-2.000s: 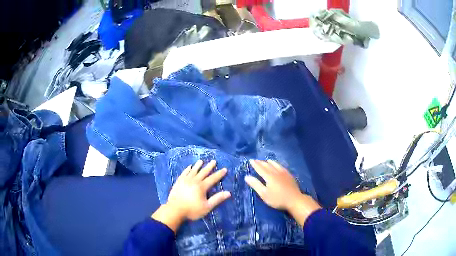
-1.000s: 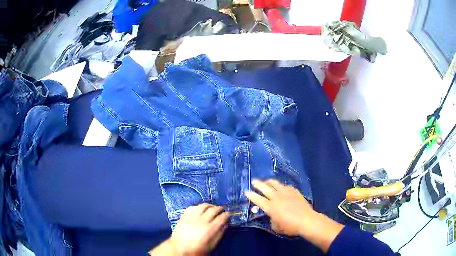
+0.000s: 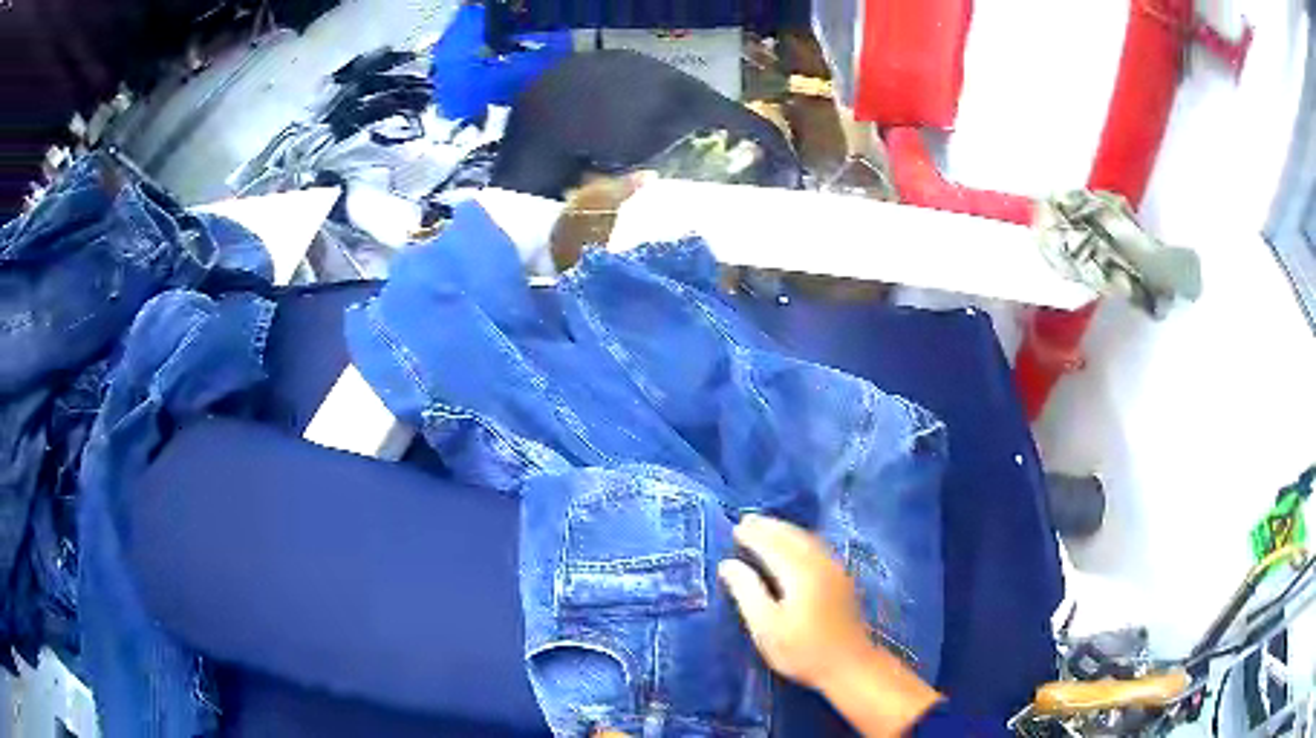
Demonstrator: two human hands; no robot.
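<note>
Blue denim cargo jeans (image 3: 635, 534) lie on the navy pressing table, the legs bunched toward the far side and the top part toward me. A stitched square pocket and a curved pocket opening face up. My right hand (image 3: 803, 606) rests on the jeans right of the square pocket, fingers slightly bent and apart, with no grip on the cloth visible. My left hand (image 3: 613, 734) is almost wholly cut off by the bottom edge; only a sliver of skin shows, so its state is hidden.
The steam iron (image 3: 1111, 695) with its orange-yellow handle stands at the lower right, partly cut off, with cables beside it. Crumpled denim (image 3: 108, 289) is at the left. A long white board (image 3: 852, 238) and a grey-green rag (image 3: 1119, 248) are at the far edge, near red pipes.
The waist area came into view as my hands moved toward me, then my right hand moved up the jeans. My left hand has mostly left the picture. The camera view has shifted.
</note>
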